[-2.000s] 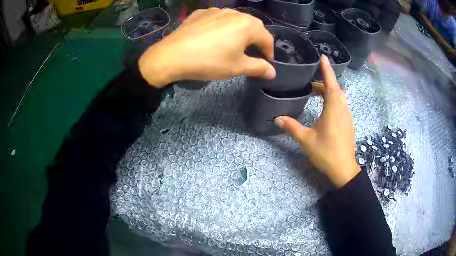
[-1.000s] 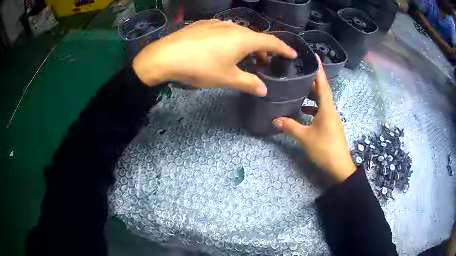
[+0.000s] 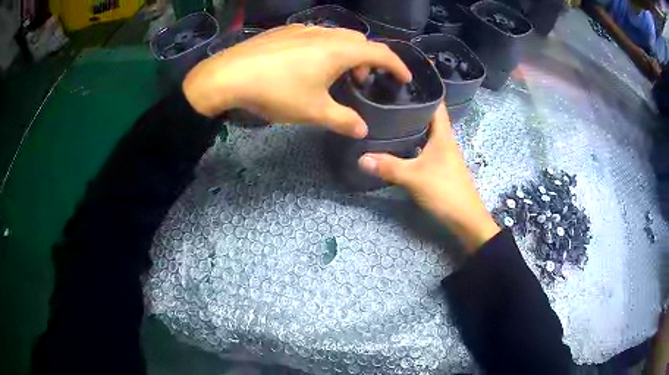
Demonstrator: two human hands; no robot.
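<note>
Two dark grey plastic housings stand stacked in front of me, with a seam ring between the upper housing (image 3: 407, 121) and the lower housing (image 3: 352, 162). The upper one is open on top with a central post inside. My left hand (image 3: 282, 77) grips the upper housing's left side, its thumb outside and its fingers reaching over the rim into the opening. My right hand (image 3: 433, 179) holds the stack from the right, its thumb on the front of the lower housing and its other fingers partly hidden behind.
Bubble wrap (image 3: 257, 249) covers the table, with a small torn hole. A heap of small black parts with pale discs (image 3: 550, 220) lies at right. More housings (image 3: 451, 62) stand behind. A green surface (image 3: 66, 146) is at left, a yellow crate (image 3: 95, 13) behind, a person's arm (image 3: 623, 36) upper right.
The upper housing, seen raised and tilted two seconds ago, now sits down on the lower one. My left fingers have moved inside its rim. The whole view has shifted slightly.
</note>
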